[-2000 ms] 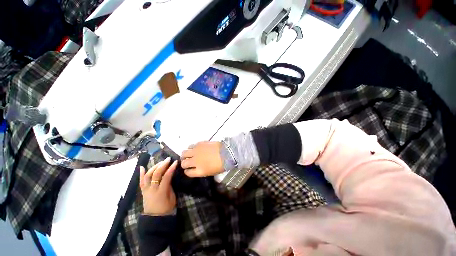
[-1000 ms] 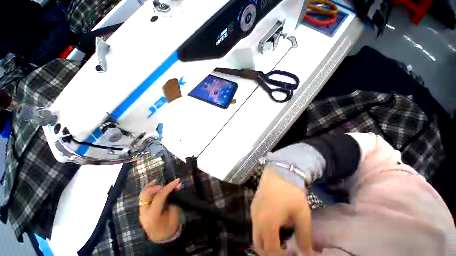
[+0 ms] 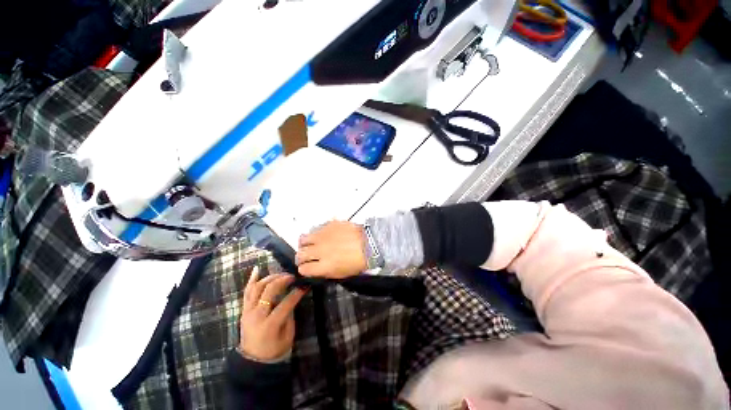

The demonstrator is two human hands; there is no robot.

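A plaid garment panel (image 3: 200, 320) lies over the front of the machine table and the wearer's lap. A black binding strip (image 3: 377, 287) runs from the needle area (image 3: 250, 228) to the right across the panel. My left hand (image 3: 268, 316), with a ring, pinches the strip and panel edge just right of and below the needle area. My right hand (image 3: 333, 251) grips the strip from above, its fingertips beside my left fingertips. The exact hold under the fingers is hidden.
The white sewing machine (image 3: 136, 128) stands behind the hands. On its table lie a lit smartphone (image 3: 361, 140), black-handled shears (image 3: 469, 136) and a blue item with orange and yellow loops (image 3: 541, 20). More plaid pieces lie at left (image 3: 40, 216) and right (image 3: 609, 200).
My right hand went down to the lower right, then came back up beside my left hand. The black strip now stretches right from the fingers. The whole view has shifted slightly.
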